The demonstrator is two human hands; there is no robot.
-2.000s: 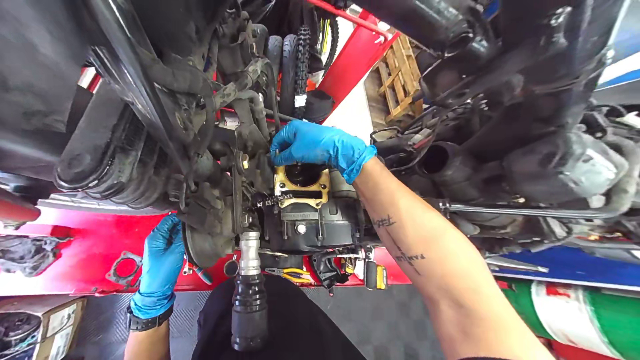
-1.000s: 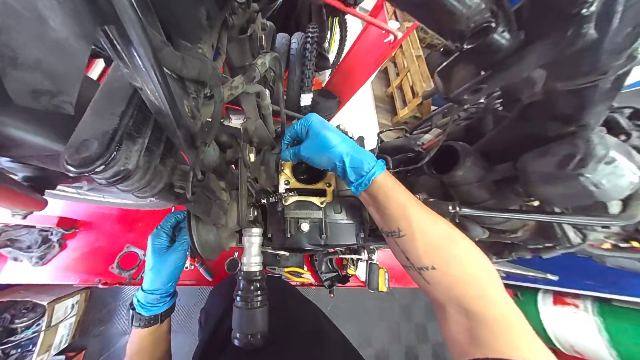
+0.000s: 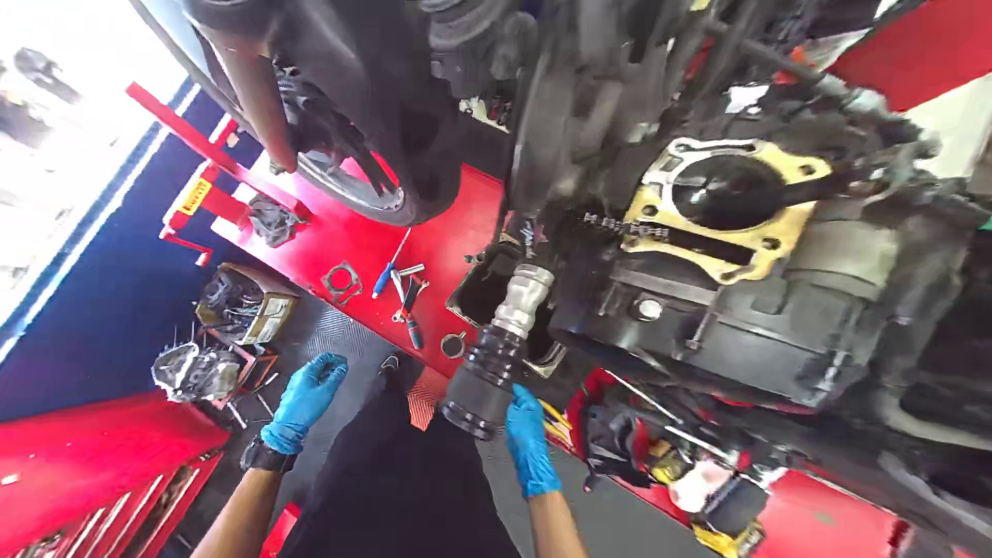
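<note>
My left hand (image 3: 306, 399), in a blue glove with a black wristband, hangs over the floor at the lower left, its fingers curled and no object visible in it. My right hand (image 3: 531, 442), also gloved, is beside the lower end of a black ribbed cylinder with a metal top (image 3: 492, 372); whether it touches this is unclear. To the upper right, a gold-coloured cylinder gasket (image 3: 802, 221) lies on the motorcycle engine (image 3: 697, 333) around a dark bore. A chain (image 3: 624, 226) runs to the gasket's left edge.
A red lift platform (image 3: 310, 260) holds a second gasket (image 3: 342, 281), a blue-handled screwdriver (image 3: 384, 279), other tools and a motorcycle wheel (image 3: 387, 203). At left are a cardboard box (image 3: 267, 318), a metal engine part (image 3: 194, 372) and a red tool cabinet (image 3: 101, 449).
My right hand has left the gasket area and is down beside the black cylinder. My left hand has moved away from the round part by the platform. The view has turned left and moved closer.
</note>
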